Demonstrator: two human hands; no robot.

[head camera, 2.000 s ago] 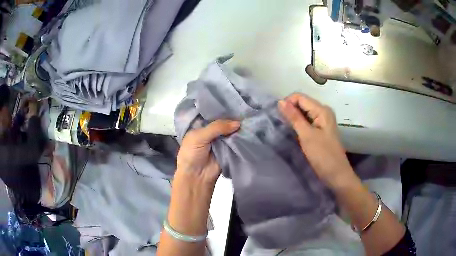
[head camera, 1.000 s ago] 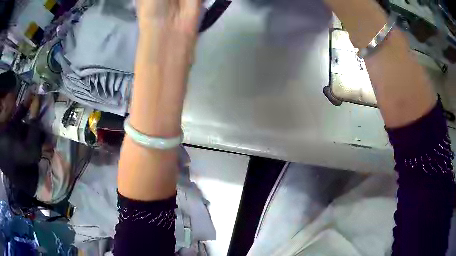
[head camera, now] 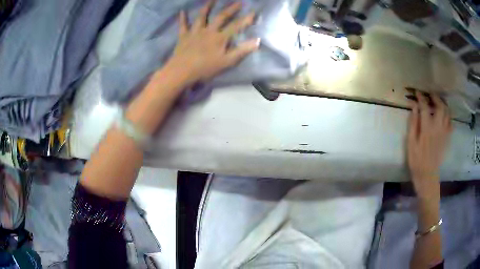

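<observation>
A blue-grey trouser panel (head camera: 142,47) lies on the white table at the upper left, its right end in the glare beside the sewing machine's needle area. My left hand (head camera: 210,50) is spread on top of the panel, fingers apart, not gripping it. The sewing machine bed (head camera: 379,68) is at the upper right, brightly lit. My right hand (head camera: 429,128) reaches its front edge, with its fingertips at small dark snips (head camera: 416,94). The fingers partly hide the snips, so a grip cannot be told.
A stack of grey panels (head camera: 37,58) lies at the upper left. Looser grey cloth (head camera: 52,205) hangs at the lower left. Pale cloth (head camera: 295,226) covers the lap below the table edge (head camera: 237,165). A small round brown piece (head camera: 355,42) sits near the needle area.
The panel was bunched in both hands, then carried up; now it lies flatter by the machine. My left hand has opened on it. My right hand has left it and moved right to the snips.
</observation>
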